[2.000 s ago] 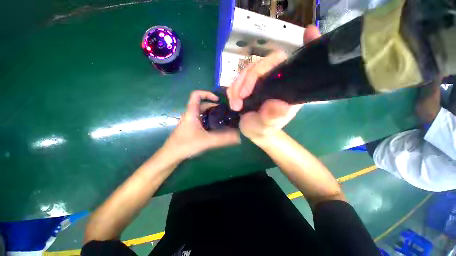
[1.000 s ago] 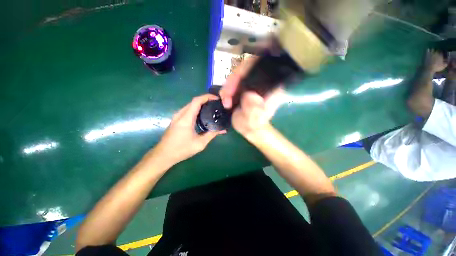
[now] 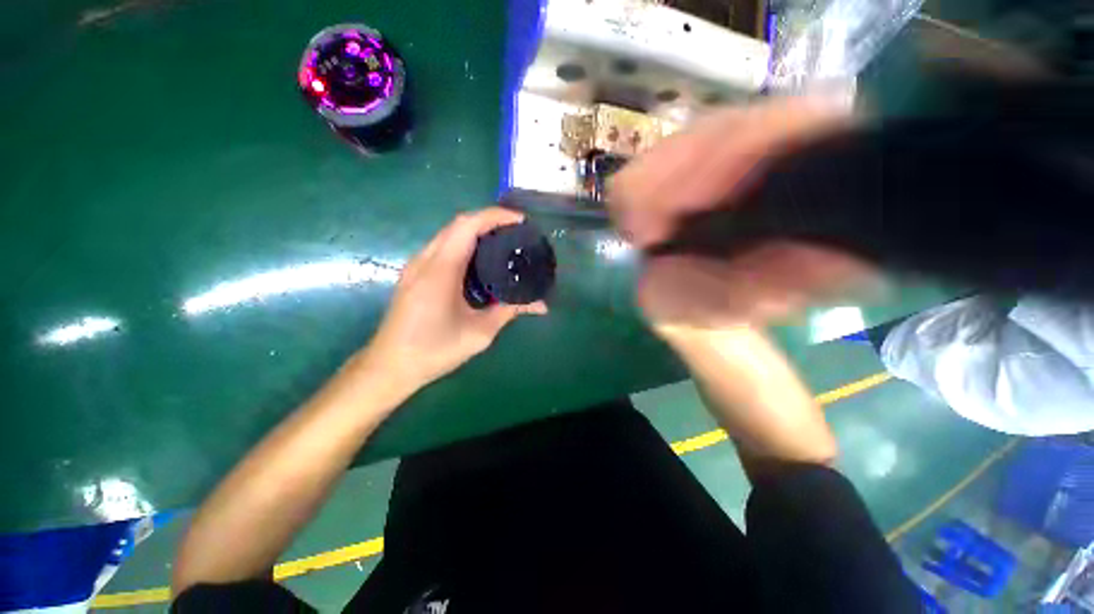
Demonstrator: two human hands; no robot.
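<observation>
My left hand (image 3: 438, 294) holds a black cylindrical unit (image 3: 516, 263) above the bench, its dark round end with a small shiny centre facing up. My right hand (image 3: 732, 222), blurred, grips the long black electric screwdriver (image 3: 948, 192). The screwdriver lies to the right of the unit, apart from it, and its front end is near the feeder's lower right corner. Its tip is too blurred to make out. The screw feeder (image 3: 546, 144), white-fronted with a blue side, stands just beyond my hands.
A lit pink-purple unit (image 3: 353, 74) stands on the green bench (image 3: 180, 180) at the upper left. A clear plastic bag (image 3: 840, 42) lies right of the feeder. A person's white sleeve (image 3: 990, 366) is at the right. Blue items (image 3: 966, 558) are on the floor.
My right hand and the screwdriver have moved right, off the unit. My left hand keeps hold of the unit, whose round end now shows fully. The view has shifted slightly.
</observation>
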